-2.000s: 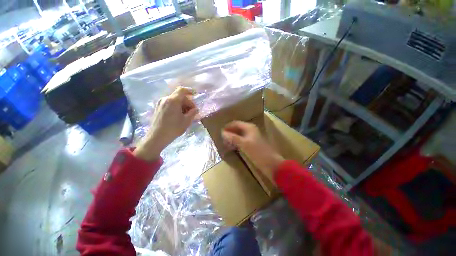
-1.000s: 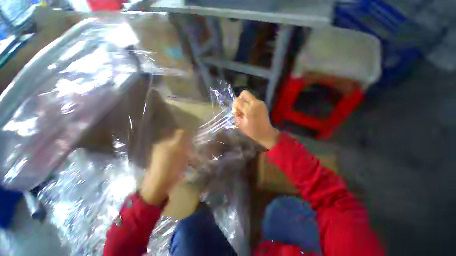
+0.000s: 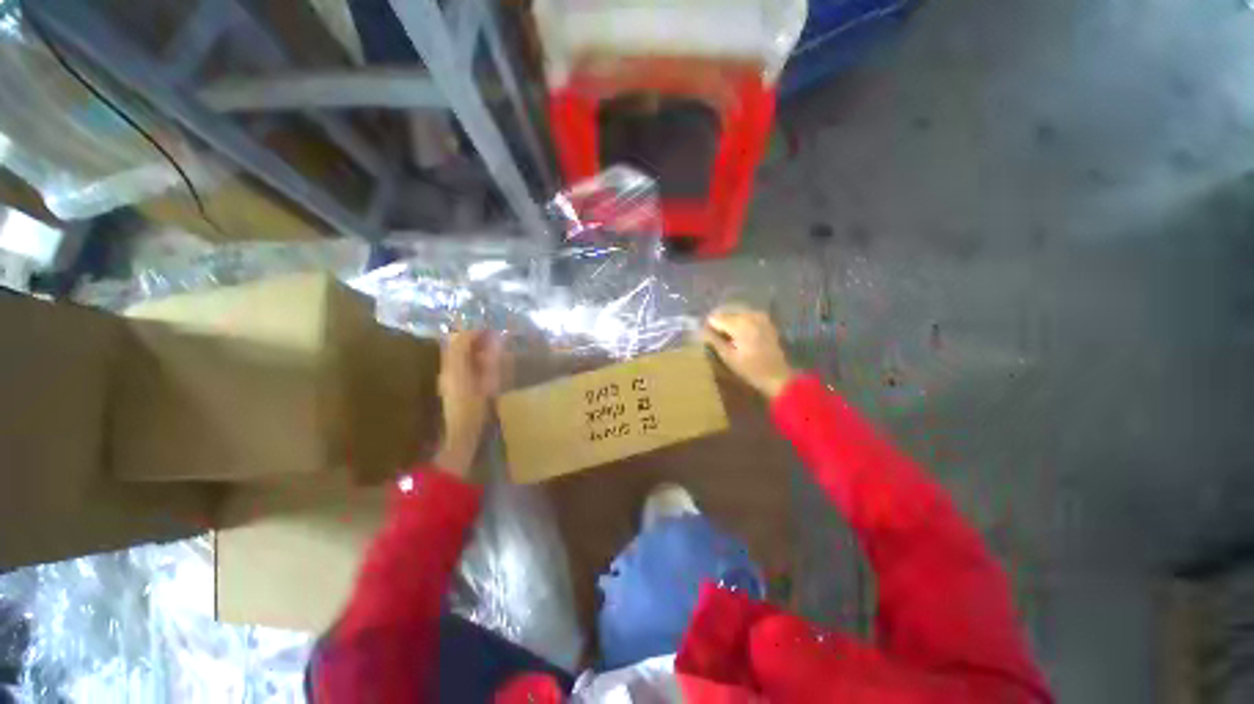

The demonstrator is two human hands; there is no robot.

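Note:
A closed brown product carton (image 3: 615,414) lies in front of my knees, its printed checkbox list facing up and upside down. A clear plastic bag (image 3: 605,310) spreads over and beyond the carton's far edge. My left hand (image 3: 472,378) is at the carton's left end, slightly blurred, with its fingers closed on the bag's edge. My right hand (image 3: 744,344) is at the carton's far right corner, pinching the bag's other side. Whether the carton is inside the bag is unclear.
An open brown carton with flaps (image 3: 227,378) stands at the left, with loose clear film (image 3: 103,619) below it. Grey bench legs (image 3: 461,117) are at the upper left. A red-legged stool (image 3: 744,138) stands at top centre. Grey floor (image 3: 949,316) is at the right.
The view has swung right and down. The printed carton now shows between my hands. The bag, earlier stretched from my right hand, now spreads between both hands. The open carton is now farther left.

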